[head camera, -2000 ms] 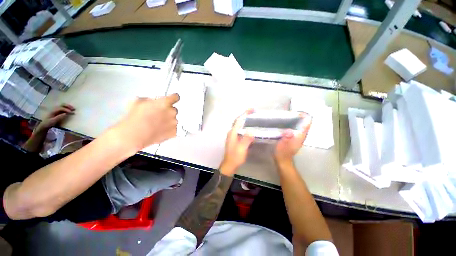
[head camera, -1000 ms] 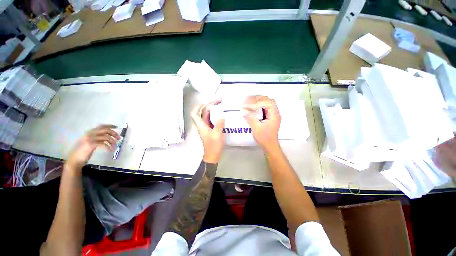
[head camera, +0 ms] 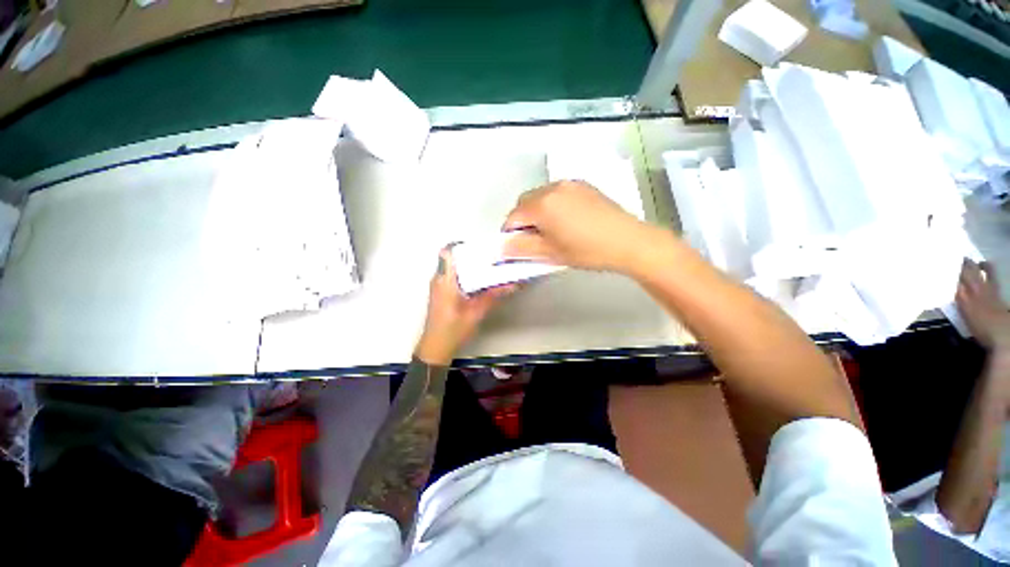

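A small white product box [head camera: 478,266] is held above the pale bench in front of me. My left hand [head camera: 452,308] holds it from the left and below, with the thumb at its left end. My right hand [head camera: 570,225] lies over its top and right end, with the fingers on or in its upper side; the fingertips are partly hidden, so I cannot tell which. A white piece [head camera: 598,172] lies flat on the bench behind my right hand.
A flat white stack [head camera: 282,222] lies left, with a folded white piece [head camera: 379,116] at the rear edge. White boxes [head camera: 853,188] pile up at right. A brown carton [head camera: 676,443] is below the bench. A neighbour's hand [head camera: 980,305] is at far right.
The view has shifted right. The box has turned from showing its printed face to a tilted pose, and my right hand now reaches across its top. The left neighbour's hand has left the view.
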